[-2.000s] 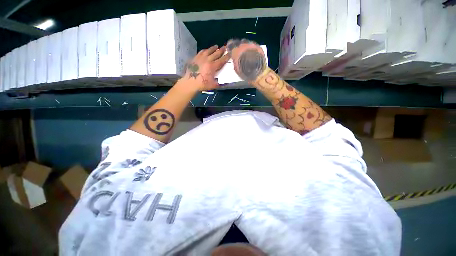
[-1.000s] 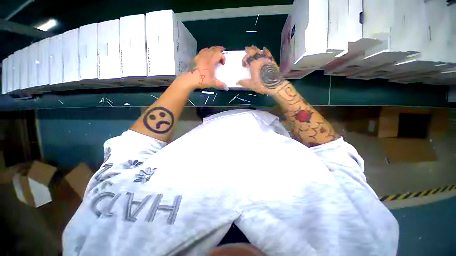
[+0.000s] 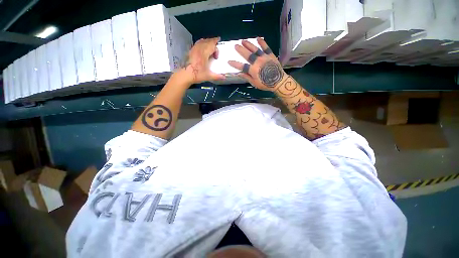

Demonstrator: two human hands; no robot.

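A white folding carton [image 3: 226, 58] sits on the dark green bench between two rows of cartons. My left hand [image 3: 202, 60] grips its left side, with the thumb at the near edge and the fingers at the far edge. My right hand [image 3: 259, 64] lies over its right part, fingers spread across the white top. The top looks flat and bright. The carton's right side is partly hidden under my right hand.
Closed cartons [image 3: 153, 43] stand tightly packed on the left. Open cartons [image 3: 308, 30] with raised flaps stand on the right. Thin white strips [image 3: 209, 93] lie along the bench's near edge. Brown shipping cartons [image 3: 418, 137] are on the floor.
My right hand has gone from gripping the carton's right side to lying spread over its top. My left hand stays at the left side. The whole view has tilted slightly.
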